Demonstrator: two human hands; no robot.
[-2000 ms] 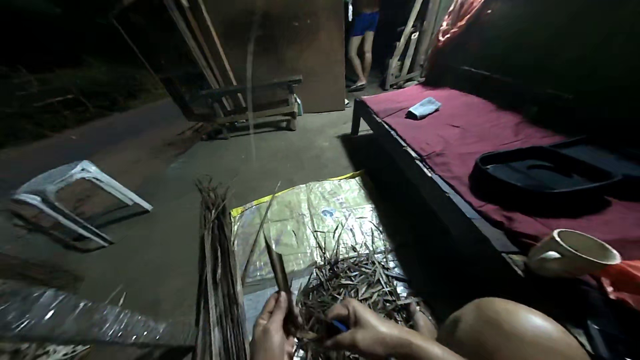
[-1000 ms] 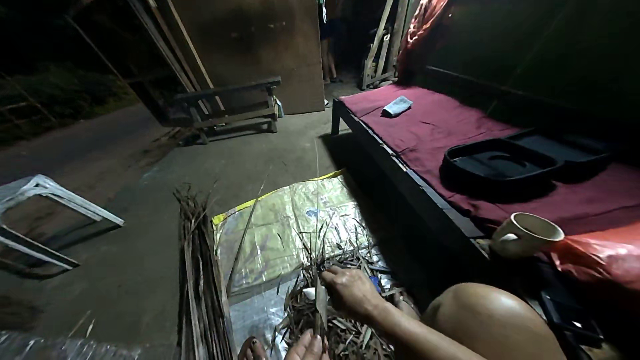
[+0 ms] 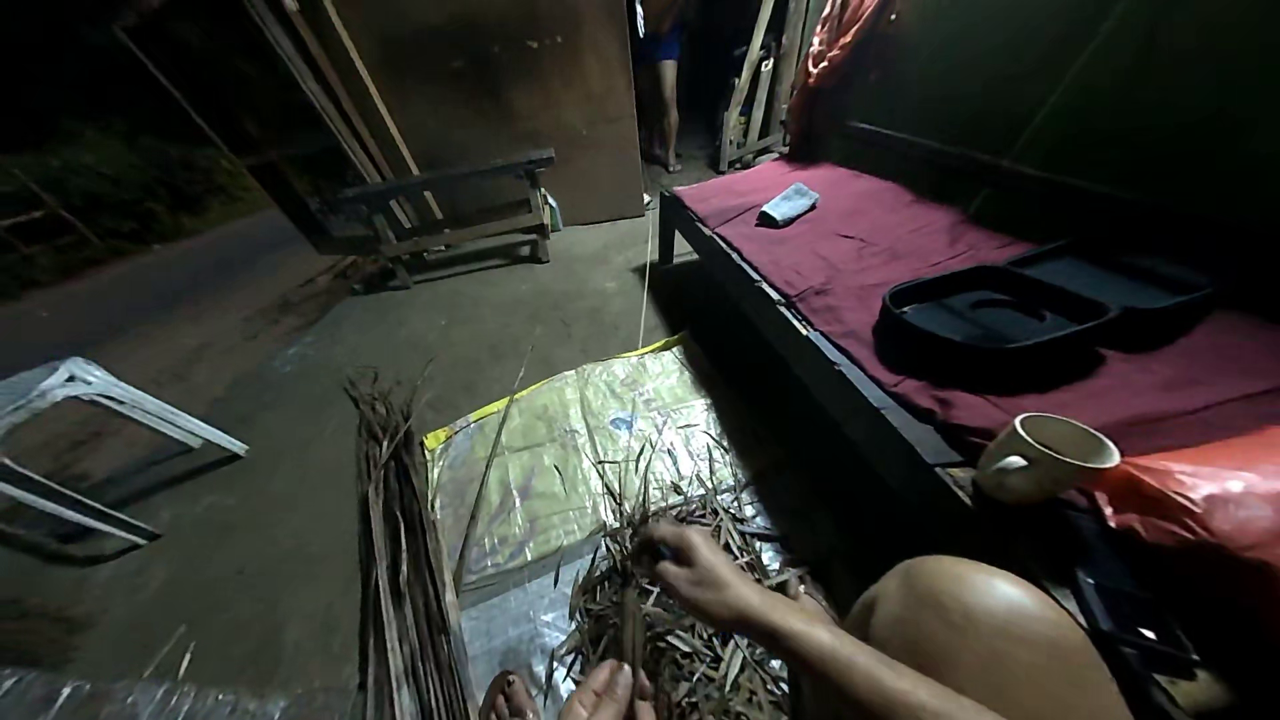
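My left hand point(image 3: 608, 692), cut off by the bottom edge of the head view, is closed on the near end of a dry brown leaf strip point(image 3: 630, 622). Farther up that strip, my right hand point(image 3: 688, 570) is closed around a small dark thing, mostly covered by the fingers; it cannot be made out. Beneath and around both hands lies a heap of short dry leaf pieces point(image 3: 725, 655). The heap rests on a shiny plastic sheet point(image 3: 560, 440) with a yellow edge. Left of the sheet is a long bundle of dried leaf strips point(image 3: 385, 540).
A low platform with a maroon cloth point(image 3: 850, 260) runs along the right, bearing an open black case point(image 3: 1000, 325), a folded cloth point(image 3: 790, 204), a mug point(image 3: 1050, 457) and a red plastic bag point(image 3: 1200, 490). A white plastic stool point(image 3: 120, 400) lies at left. A person point(image 3: 668, 90) stands behind.
My right hand has moved away from my left hand, along the strip. Two seconds ago both hands were close together, with the strip pointing up between them.
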